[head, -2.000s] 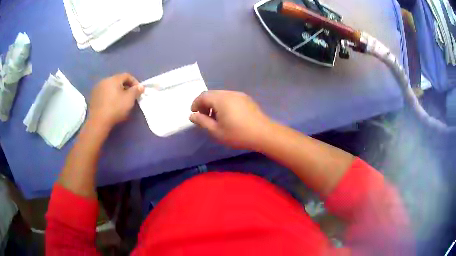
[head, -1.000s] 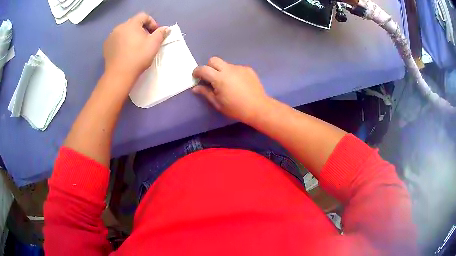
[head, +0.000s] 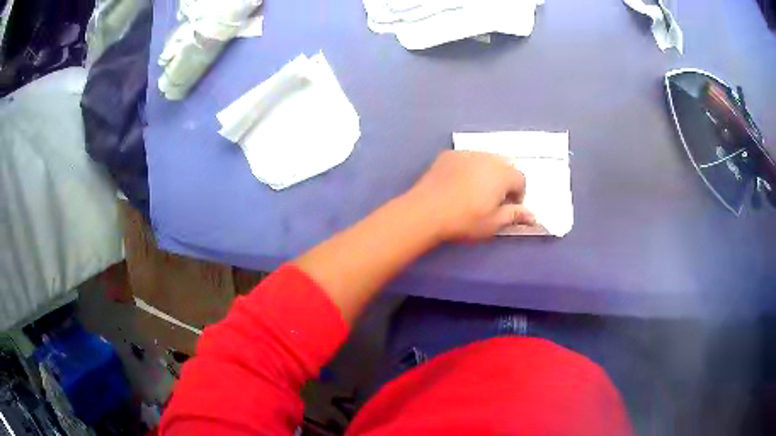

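A white pocket piece (head: 547, 183) lies on the blue-violet table with its folded band at the far edge. My left hand (head: 481, 197) reaches over it from the left and covers its left and lower middle part. Its fingers are curled down onto the piece near the near edge and seem to pinch the cloth there; the fingertips are partly blurred. My right hand is not in view.
A stack of pressed pieces (head: 305, 128) lies left, with a tied bundle (head: 200, 47) behind it. More white pieces (head: 459, 21) lie at the far edge. The steam iron (head: 719, 140) stands right, near a pale cloth strip (head: 661, 21).
The view has turned left. My left hand has moved from the banded edge to the near part of the piece. The piece lies straighter. My right hand has left the view.
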